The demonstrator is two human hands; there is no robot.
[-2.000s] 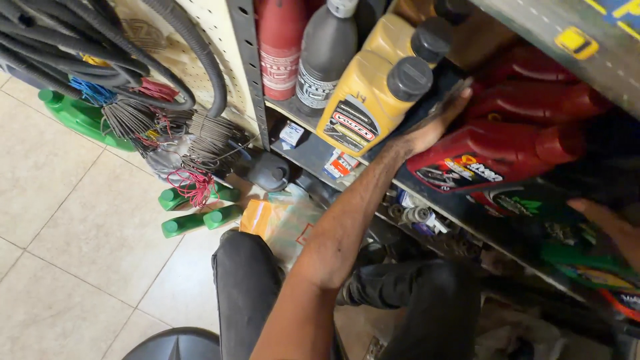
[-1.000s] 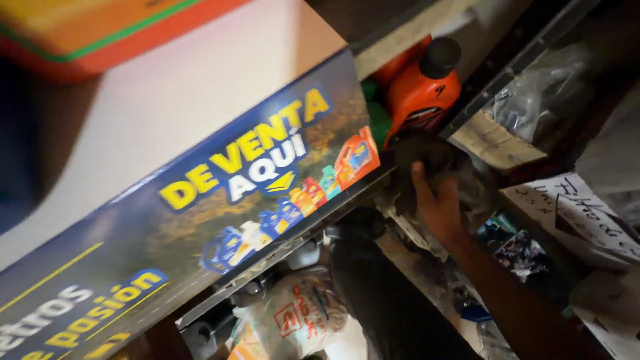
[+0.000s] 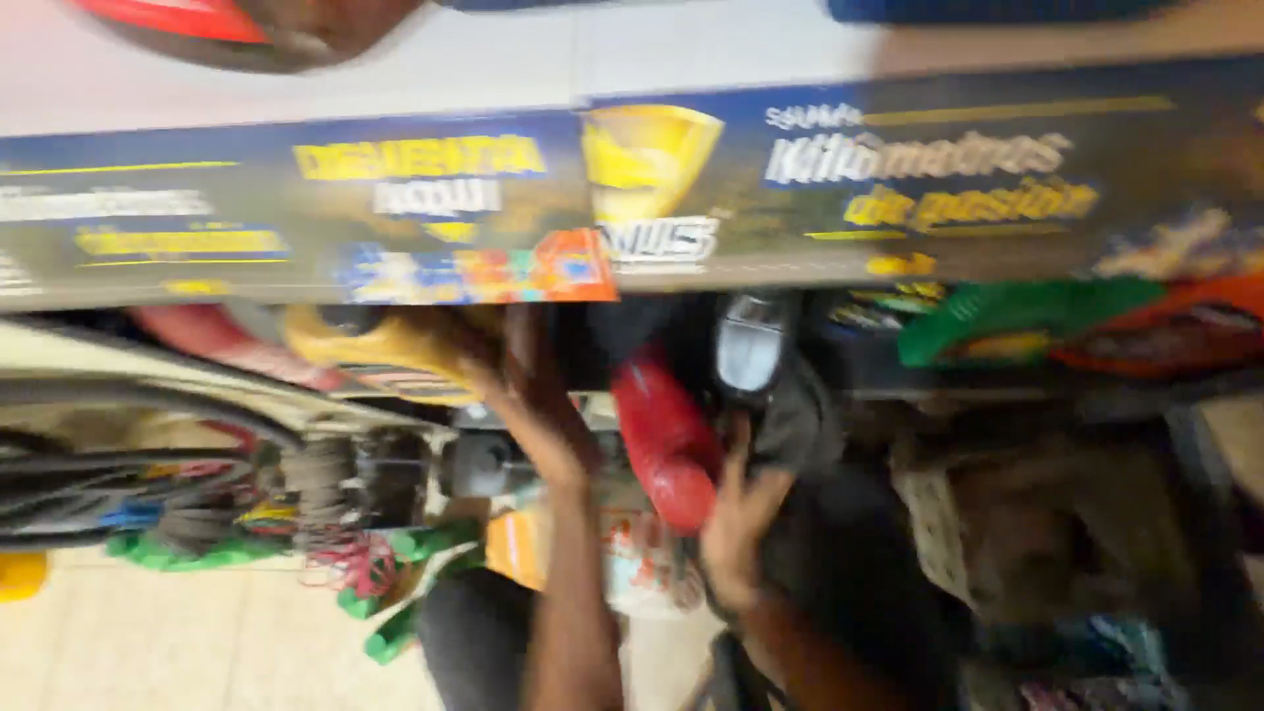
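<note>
My left hand (image 3: pixel 523 395) reaches up to the shelf with raised fingers, beside a yellow plastic oil bottle (image 3: pixel 395 346); blur hides whether it grips anything. A red plastic bottle (image 3: pixel 664 444) slants out from the shelf between my two hands. At its lower right end is my right hand (image 3: pixel 739 513), thumb and finger spread; whether it touches the bottle is not plain. A dark bottle with a pale label (image 3: pixel 752 341) stands just above my right hand. Farther left on the shelf lies a red bottle (image 3: pixel 232 341).
A printed shelf banner (image 3: pixel 444 212) crosses above the hands. Green and orange-red bottles (image 3: pixel 1027 321) sit on the right. Black hoses (image 3: pixel 128 395) and bundled cables hang at left. Green bottles (image 3: pixel 395 632) and a plastic bag (image 3: pixel 647 568) are low down by my knees.
The view has swung strongly. Both hands are now in view at the shelf, where one showed a second ago. The red bottle now slants between them.
</note>
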